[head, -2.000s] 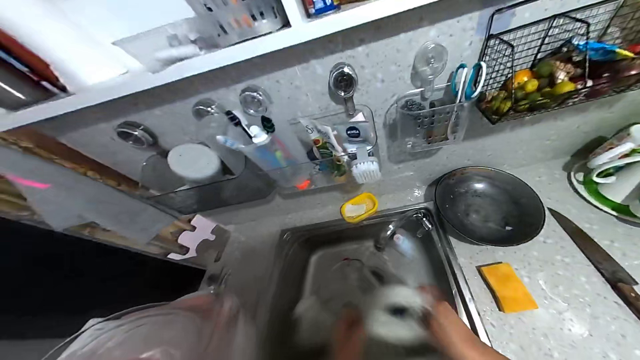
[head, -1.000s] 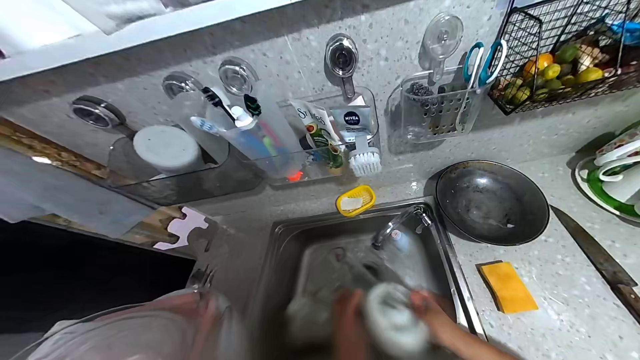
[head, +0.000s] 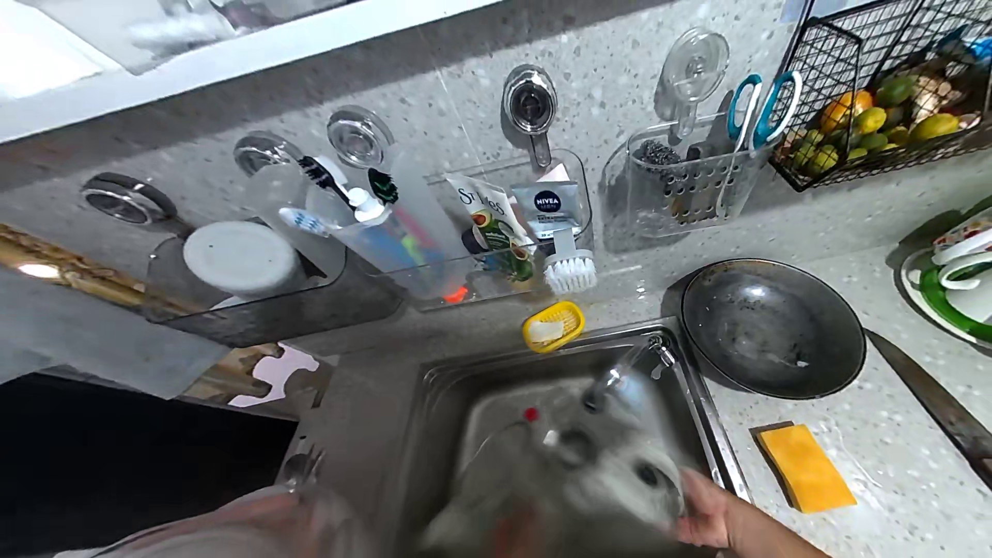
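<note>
My right hand (head: 701,511) grips the right rim of a pale round dish or lid (head: 632,484) low in a stainless steel sink (head: 496,403). Motion blurs this piece, and I cannot tell its exact kind. A blurred patch at the bottom edge is my left hand (head: 515,531), near the left part of the sink; what it touches is unclear. Behind the dish stands the metal faucet (head: 620,376), with what looks like running water beside it. A small red thing (head: 531,415) lies in the basin. At the sink's back edge sits a yellow soap dish (head: 570,314) holding white soap.
Right of the sink are a dark metal pan (head: 775,329), an orange sponge (head: 806,469) and a large knife (head: 930,387). Clear wall holders (head: 333,302) carry toothbrushes, tubes, a white-bristled brush (head: 570,271) and scissors (head: 763,112). A wire basket (head: 821,93) holds fruit at upper right.
My hands were close together on the pale round piece; now my right hand is at its right rim and my left is a blur near the bottom edge. The view has shifted slightly.
</note>
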